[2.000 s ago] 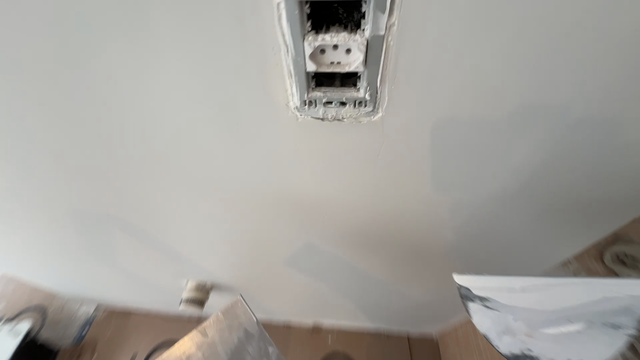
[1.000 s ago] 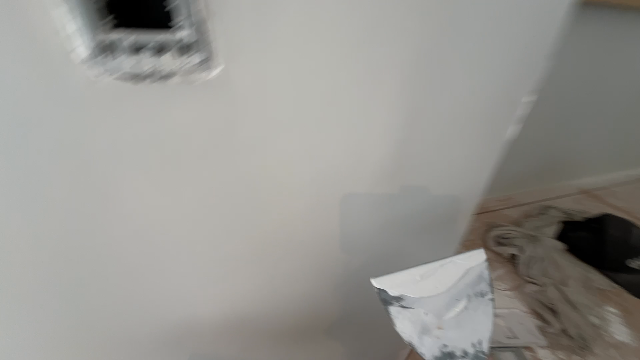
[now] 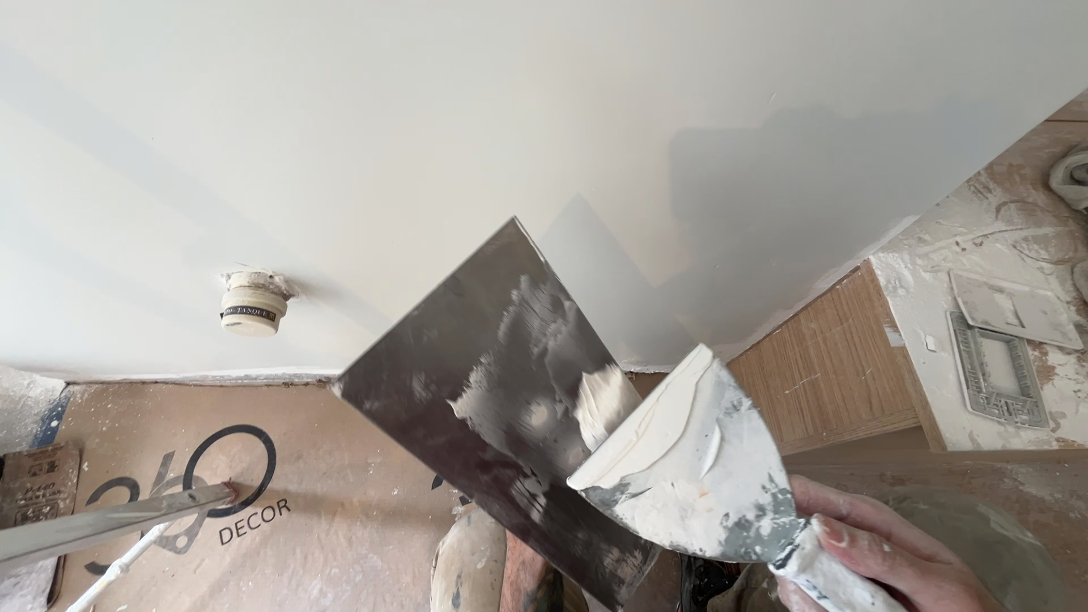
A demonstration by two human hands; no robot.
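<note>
My right hand grips the handle of a putty knife at the lower right. White filler coats its wide blade, whose edge lies over the right side of a flat steel plastering blade. That steel blade is tilted in front of the wall, with smears and a lump of white filler on its face. My left hand is not in view, and the side of the steel blade where it might be held is hidden.
A capped pipe stub sticks out of the pale wall. Printed brown floor covering lies below, crossed by a metal bar at left. At right are a wood-grain panel and grey socket frames on a spattered surface.
The view has turned back from the right; the socket box is out of frame. The steel blade, partly seen two seconds ago, is now in the middle, with the putty knife over it.
</note>
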